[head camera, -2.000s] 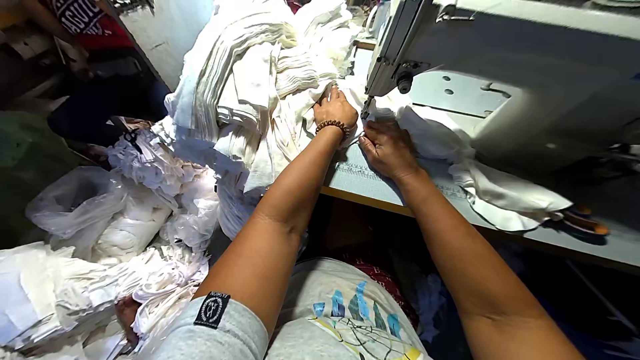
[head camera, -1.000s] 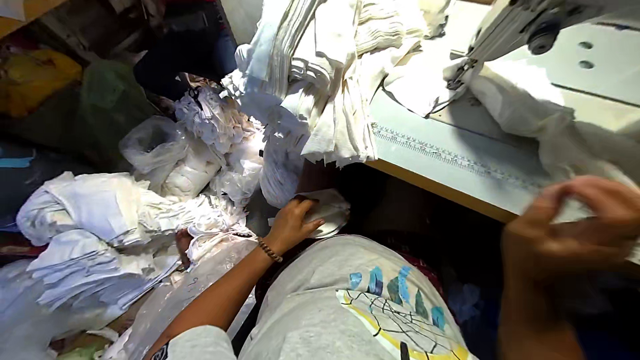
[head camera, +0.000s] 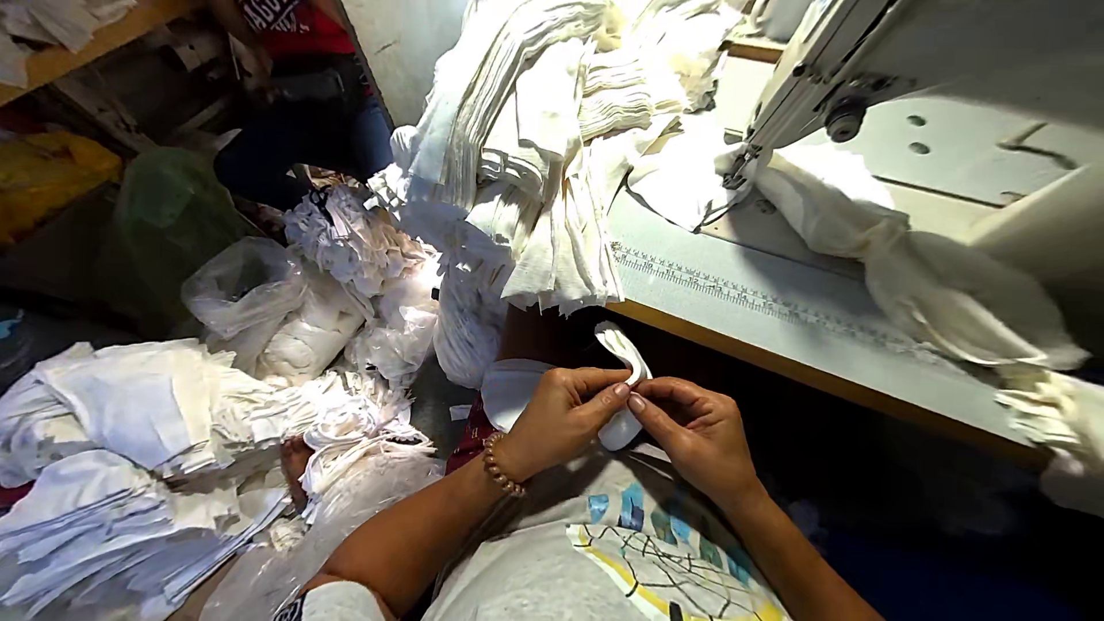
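Above my lap, my left hand (head camera: 561, 418) and my right hand (head camera: 700, 435) pinch a small folded piece of white fabric (head camera: 623, 347) between thumbs and fingers, fingertips almost touching. The piece curls up above the fingers and hangs below them. Another white fabric piece (head camera: 511, 392) lies on my thigh beside the left hand. Beyond the hands stands a sewing machine (head camera: 849, 112), with white cloth (head camera: 802, 194) around its needle area and trailing right along the machine bed. Stacked white fabric pieces (head camera: 552, 112) lie left of the needle and hang over the table edge.
The table edge (head camera: 802, 375) runs diagonally in front of me, with a printed ruler (head camera: 724, 289) near it. Piles of white cloth (head camera: 129, 405) and clear plastic bags (head camera: 250, 293) fill the left side. Another person (head camera: 302, 86) in a red top is at the upper left.
My hands have come together over my lap, the right one from above the table edge. Two seconds ago both hands were at the machine's needle.
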